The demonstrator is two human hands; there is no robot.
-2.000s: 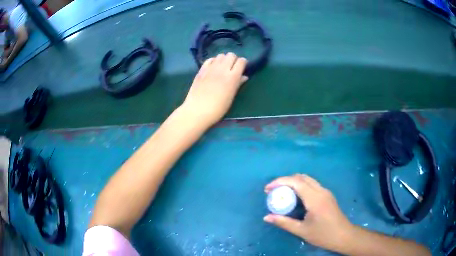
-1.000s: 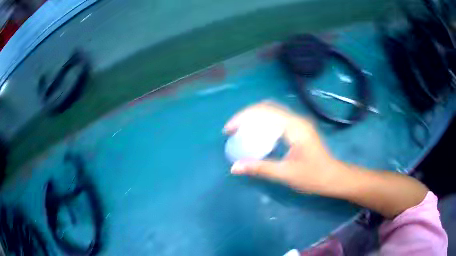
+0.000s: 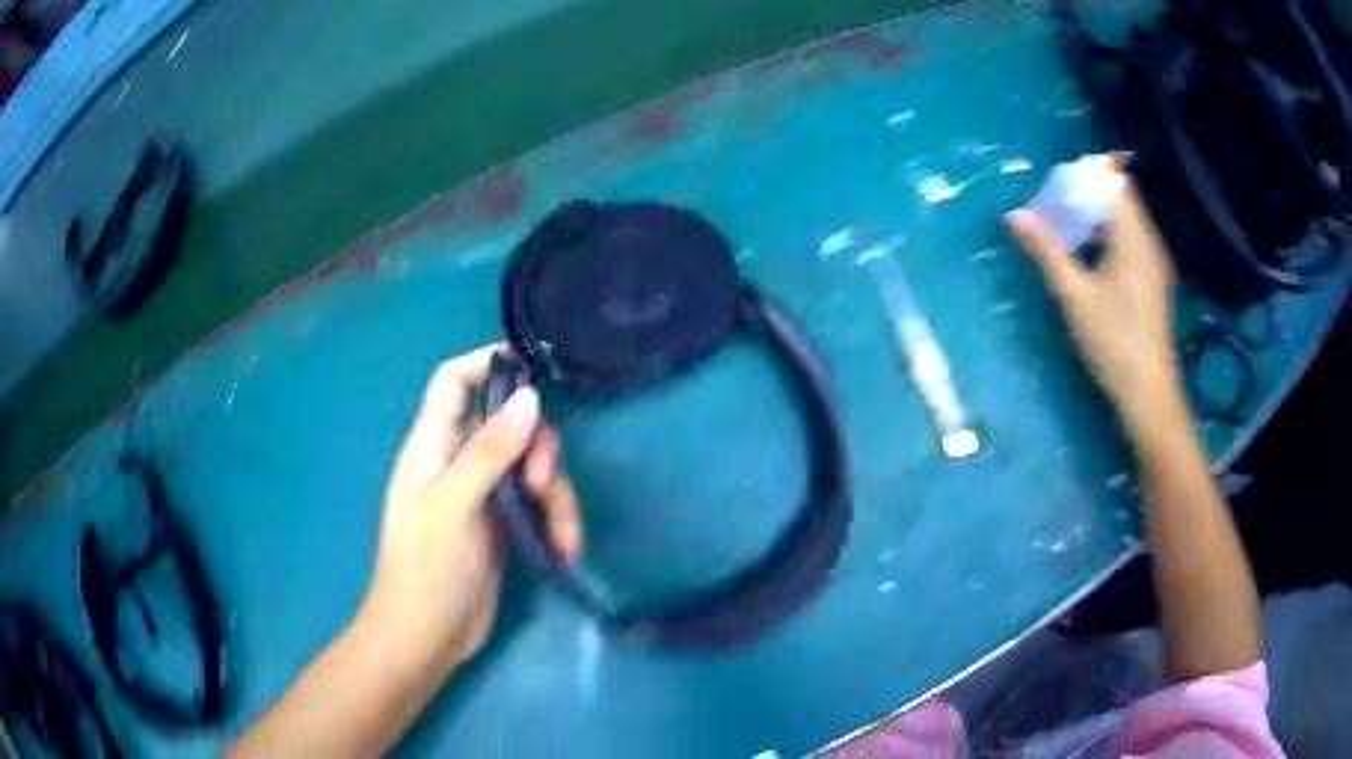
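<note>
My left hand [image 3: 460, 489] grips a black headband [image 3: 830, 445] at its left side, with the thumb on top near the joint. A black round ear-cup housing [image 3: 630, 289] sits at the headband's upper end. The headband's arc opens toward the top and is slightly blurred. My right hand [image 3: 1112, 282] is at the upper right and holds a whitish bottle [image 3: 1079, 200] with an orange nozzle. The bottle is apart from the headband. The needle tip cannot be made out.
A slim whitish tool [image 3: 927, 363] lies on the blue-green bench [image 3: 356, 445]. A headband pile [image 3: 1246, 134] is at the upper right. More headbands [image 3: 156, 608] lie at the lower left. Another headband [image 3: 134, 230] is on the dark green conveyor [image 3: 401, 119]. A clear plastic bag [image 3: 1053, 690] is by the lap.
The view has shifted right. My left hand has left the conveyor and taken hold of the headband with the ear cup. My right hand has moved the bottle away to the upper right.
</note>
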